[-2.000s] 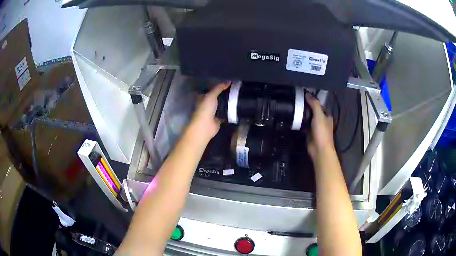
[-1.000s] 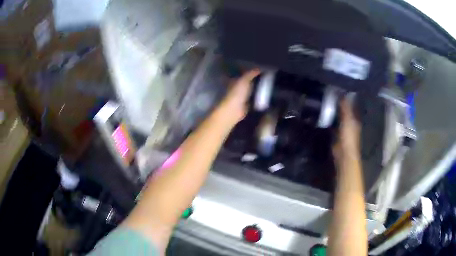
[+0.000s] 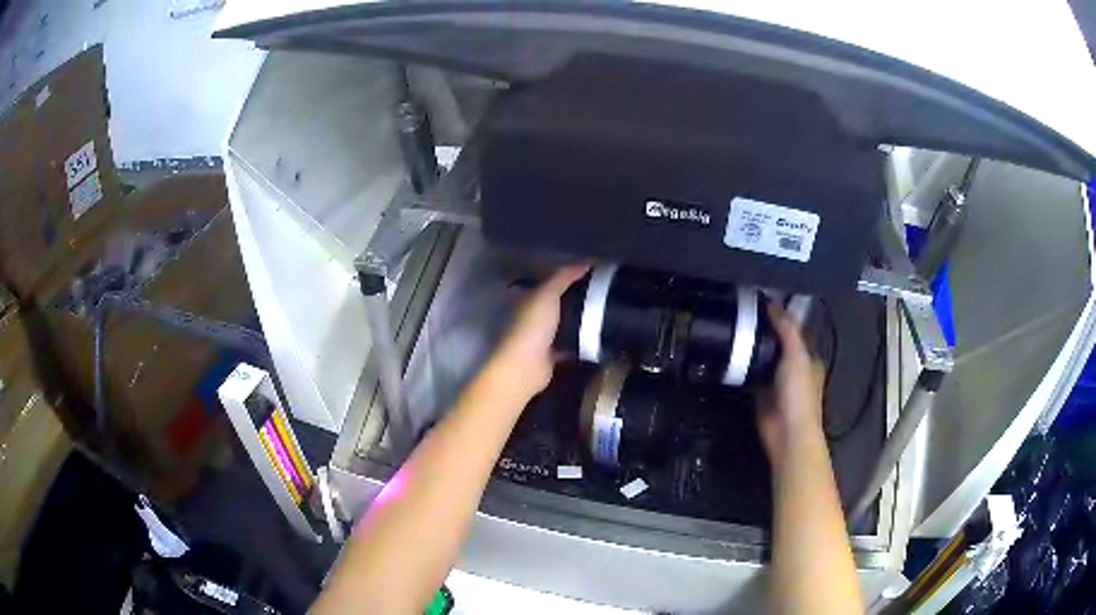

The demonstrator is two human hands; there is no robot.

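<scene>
The black test fixture with two white rings [image 3: 742, 336] sits in the open chamber. Headphones seem seated on it: a dark ear cup [image 3: 569, 327] shows outside the left ring, and a headband with clear film and a white label [image 3: 607, 421] curves below. My left hand [image 3: 538, 330] grips the left ear cup, fingers partly hidden behind it. My right hand [image 3: 793, 372] grips the right end, its cup mostly hidden by the hand. Both hands are bare.
The inner black panel [image 3: 673, 168] hangs just above my hands, under the raised white lid [image 3: 769, 30]. Metal struts and light-strip bars [image 3: 274, 445] stand either side. Cartons [image 3: 156, 324] are left, black headphones [image 3: 1046, 517] right. Thin cables [image 3: 856, 421] lie at the chamber's right.
The camera view has shifted, so the box sits lower in the picture and the red button has left view. Both hands remain at the fixture's ends.
</scene>
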